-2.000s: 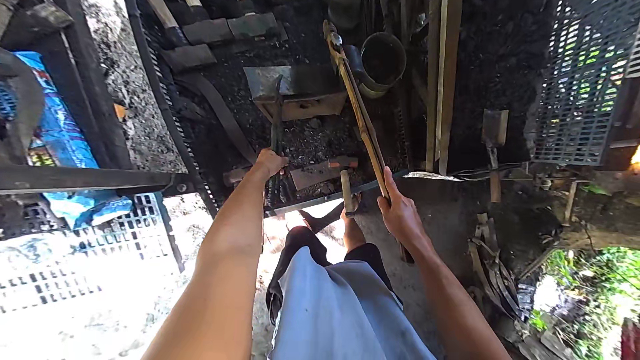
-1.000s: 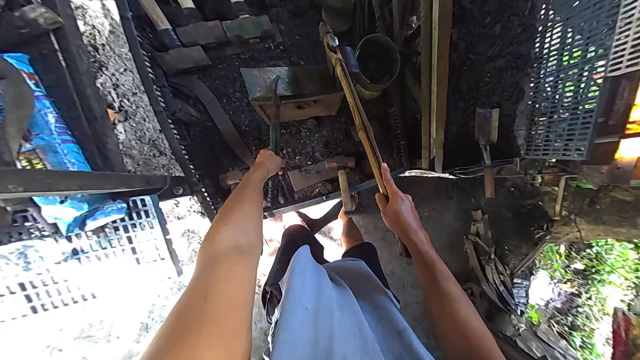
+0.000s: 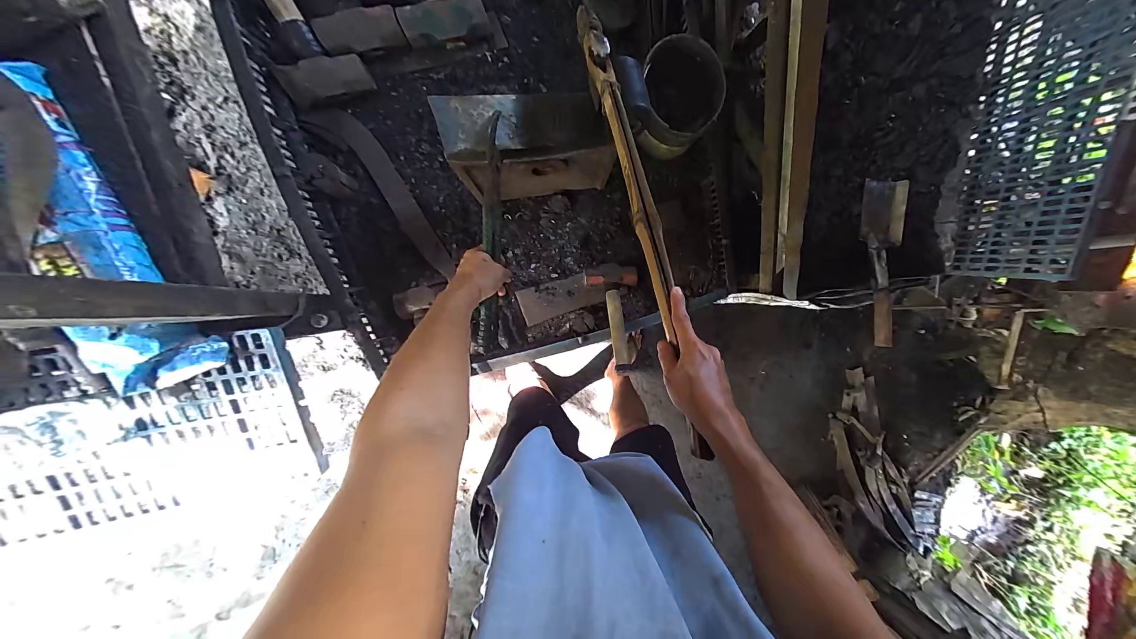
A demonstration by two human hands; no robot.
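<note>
My left hand [image 3: 482,273] is closed around a long dark metal bar or tool handle [image 3: 493,191], which points away from me over the soot-covered work area. In my right hand [image 3: 697,368] is a long split bamboo pole [image 3: 635,182]; its far end lies beside a round metal container [image 3: 683,89]. Between the hands, a hammer [image 3: 616,315] rests with its wooden handle across the metal edge strip and its head near a flat metal piece [image 3: 555,300]. Beyond them sits a metal-topped block [image 3: 532,146]. The lower end of the bar is partly hidden by my left hand.
Several heavy hammer heads [image 3: 359,31] and a curved metal strip [image 3: 390,182] lie at the upper left. Wooden boards [image 3: 790,151] stand right of the container. Further right are a small spade-like tool [image 3: 883,213], a plastic grate [image 3: 1034,133] and wood scraps [image 3: 874,461].
</note>
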